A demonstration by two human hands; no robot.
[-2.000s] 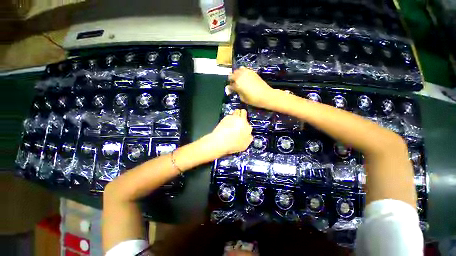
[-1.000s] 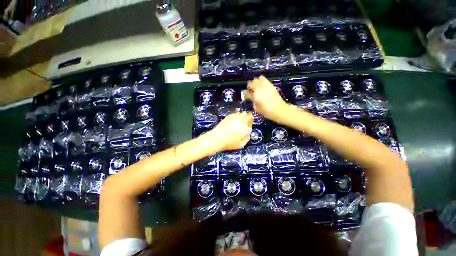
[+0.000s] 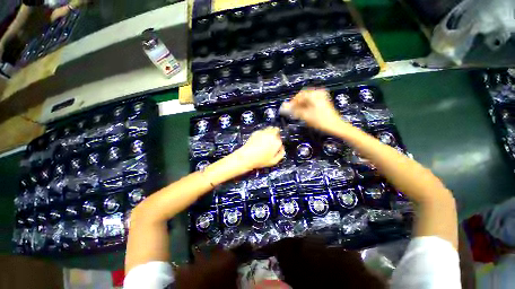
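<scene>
A black blister tray (image 3: 195, 180) lies in front of me, with rows of black round-faced units (image 3: 289, 208) and glinting clear film between the rows. My left hand (image 3: 265, 148) is closed in a loose fist over the tray's upper middle rows; what its fingertips pinch is hidden. My right hand (image 3: 310, 108) is just above and to the right, over the top row, with its fingers pinched on a small white scrap (image 3: 287, 108), perhaps a cloth or cotton pad. The right hand is slightly blurred. The hands are apart.
Another filled tray (image 3: 84, 180) lies at left, a third (image 3: 282, 62) beyond on a yellow board (image 3: 368, 38). A bottle (image 3: 161, 55) stands on the pale raised strip (image 3: 121, 84). A clear plastic bag (image 3: 480, 31) lies at far right. Another person's arms (image 3: 22, 20) show at top left.
The view has shifted, so the trays appear further left and the bag and a right-hand tray now show. My right hand has moved along the top row to units further right; my left hand keeps beside it.
</scene>
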